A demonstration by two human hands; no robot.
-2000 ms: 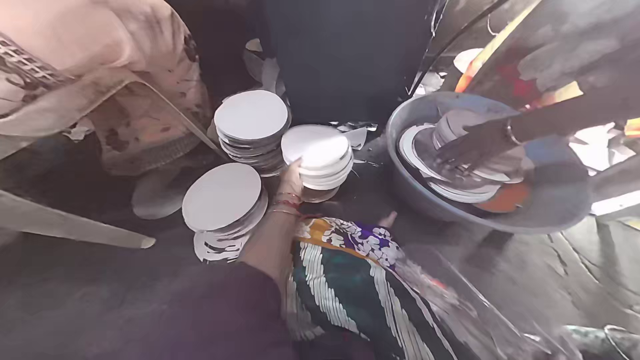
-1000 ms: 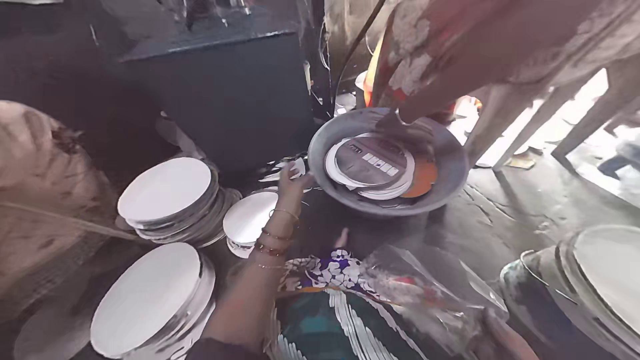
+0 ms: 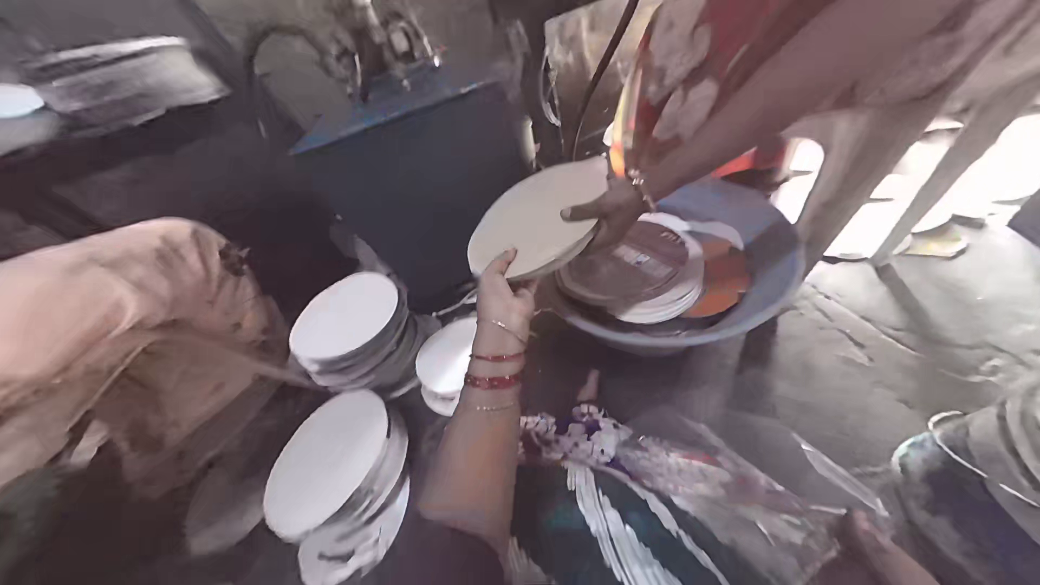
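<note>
My left hand [image 3: 508, 305], with bangles at the wrist, grips the near edge of a pale round disc stack [image 3: 532, 219], thumb on top. A co-worker's hand [image 3: 613, 211] holds the same stack at its right edge, over the rim of a grey basin [image 3: 780, 301]. In the basin lie a brown printed disc [image 3: 626, 264], white discs and an orange piece [image 3: 721, 276]. Beside my left forearm stand three stacks of white discs [image 3: 447, 357] [image 3: 345, 317] [image 3: 325, 467]. At the lower right my blurred right hand [image 3: 877, 544] is closed on a clear plastic bag [image 3: 764, 479].
A dark blue machine or cabinet [image 3: 422, 179] stands behind the stacks. Pinkish cloth [image 3: 122, 309] lies over something at left. A bucket-like container [image 3: 967, 479] is at the right edge. A bare toe [image 3: 589, 386] shows below the basin, near patterned cloth [image 3: 597, 435].
My left hand has gone from the small white stack, where it was two seconds ago, to the pale discs. The co-worker's hand has come up from the basin. The view has shifted.
</note>
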